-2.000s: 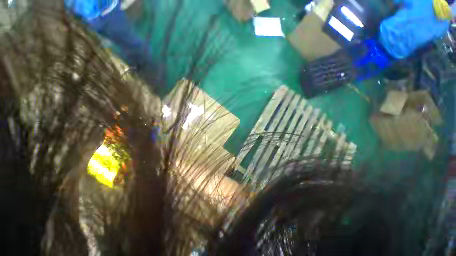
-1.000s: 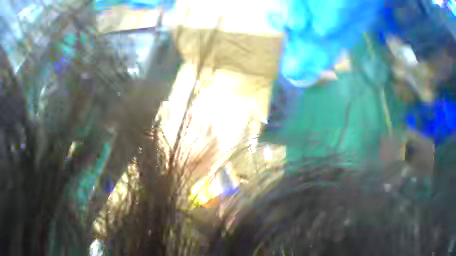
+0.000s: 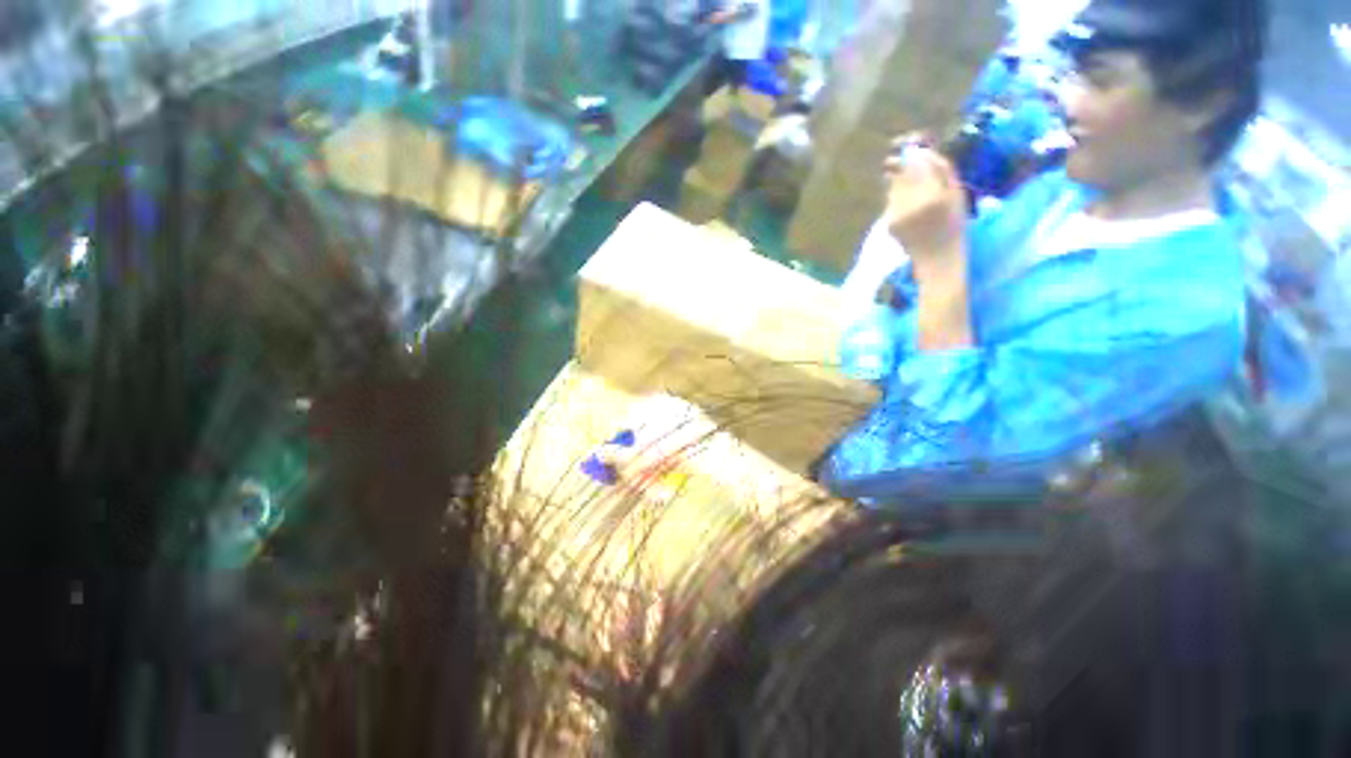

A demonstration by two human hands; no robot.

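A tan carton (image 3: 548, 444) lies nearest in front of me, partly covered by dark hair strands across the lens. Small blue parts and a yellow-orange patch, which look like the tape dispenser (image 3: 600, 468), show on its top; whether anything holds it is hidden. A second closed carton (image 3: 711, 348) stands against its far side, its top bright with glare. Neither of my hands can be made out; hair and blur cover the lower part of the view.
A person in a light blue smock (image 3: 1082, 326) stands at the right beside the cartons, with a hand raised. A carton with blue material (image 3: 400, 163) lies at the upper left on a green surface. More cartons (image 3: 896, 133) stand behind.
The view has swung up and away from the floor and pallet seen earlier. The person at the right now shows to the head. The dispenser's colours appear higher in the picture.
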